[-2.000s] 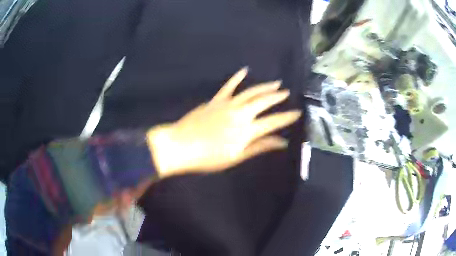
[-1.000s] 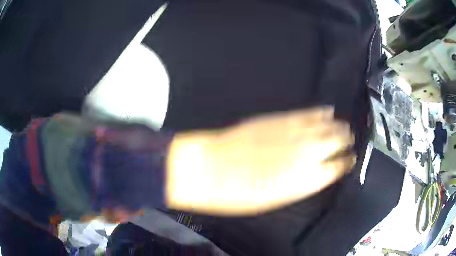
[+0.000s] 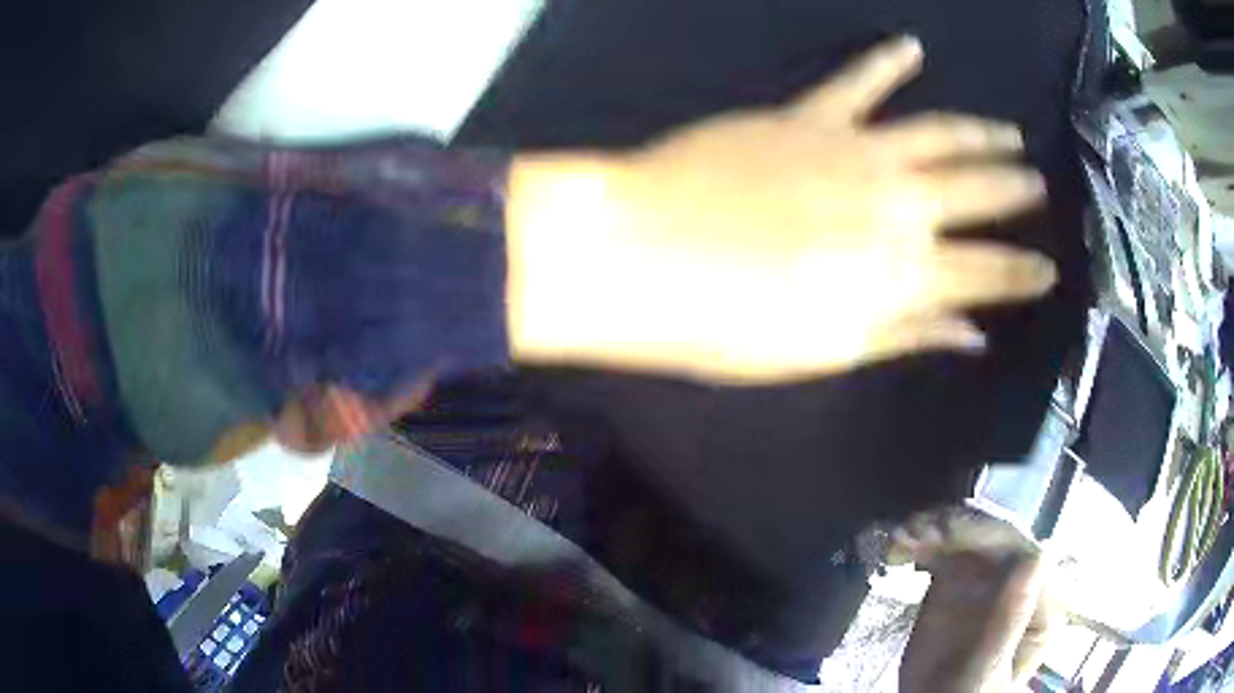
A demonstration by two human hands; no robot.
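A large black garment panel (image 3: 758,474) fills the middle of the view. My left hand (image 3: 785,251) lies palm down over it, fingers spread, holding nothing; its striped sleeve comes in from the left. My right hand (image 3: 968,596) is low at the right, below the panel's lower right corner, blurred and partly cut off by the lower edge. I cannot tell whether it holds anything. A grey strip (image 3: 508,528) runs slantwise across the lap below the panel. A smaller black piece (image 3: 1127,406) lies on the table at the right.
Metal machine parts (image 3: 1157,190) stand at the right edge. Yellow-green looped snips (image 3: 1191,515) lie at the lower right. A white surface (image 3: 393,61) shows between dark cloths at the upper left. Pale scraps (image 3: 223,501) and a blue patterned item (image 3: 230,636) are at the lower left.
The view has shifted right and down over the cloth. My left hand's fingers have spread again. My right hand has come into view, and the panel's edge has drawn away from the small black piece.
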